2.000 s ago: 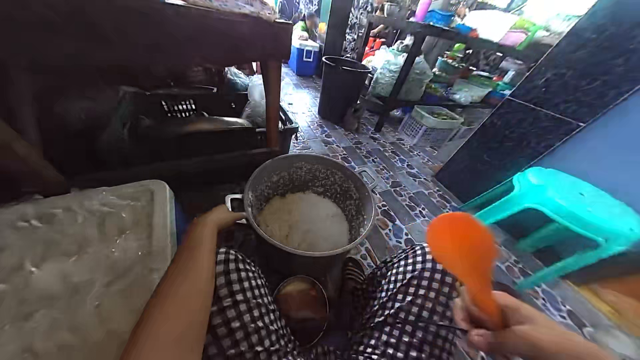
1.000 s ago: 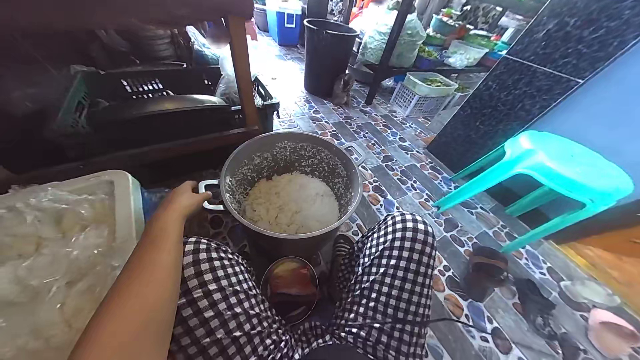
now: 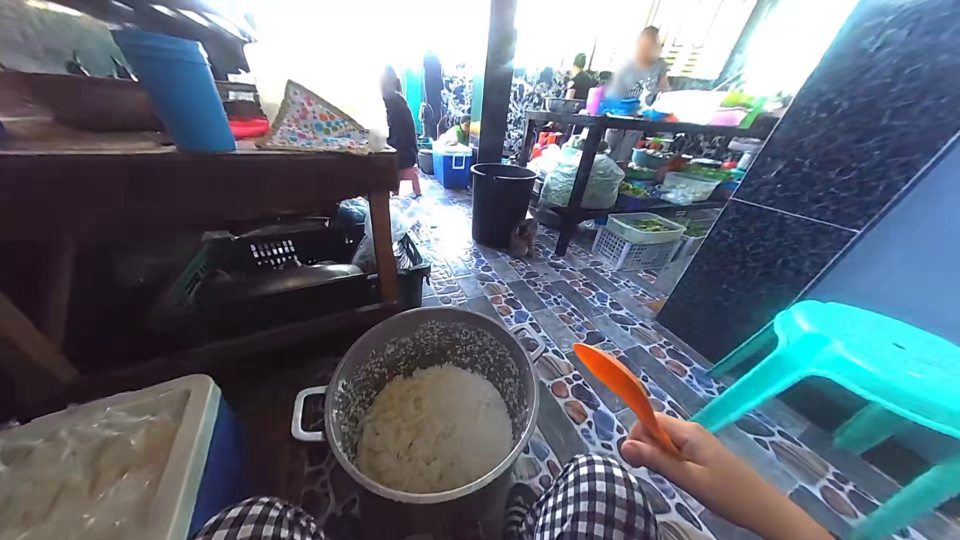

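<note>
A large metal pot stands on the floor between my knees, with white cooked rice inside and grains stuck to its inner wall. My right hand grips an orange plastic rice paddle to the right of the pot, its blade raised and pointing up and left. The pot's left handle has no hand on it. My left hand is out of view.
A cooler holding plastic-wrapped contents is at the left, below a wooden table. On the right is a turquoise plastic stool. A black bin, a small animal, crates and people are farther off.
My left hand has let go of the pot's left handle and left the view. My right hand, out of view one second ago, is back in view with the orange paddle. The view has tilted up.
</note>
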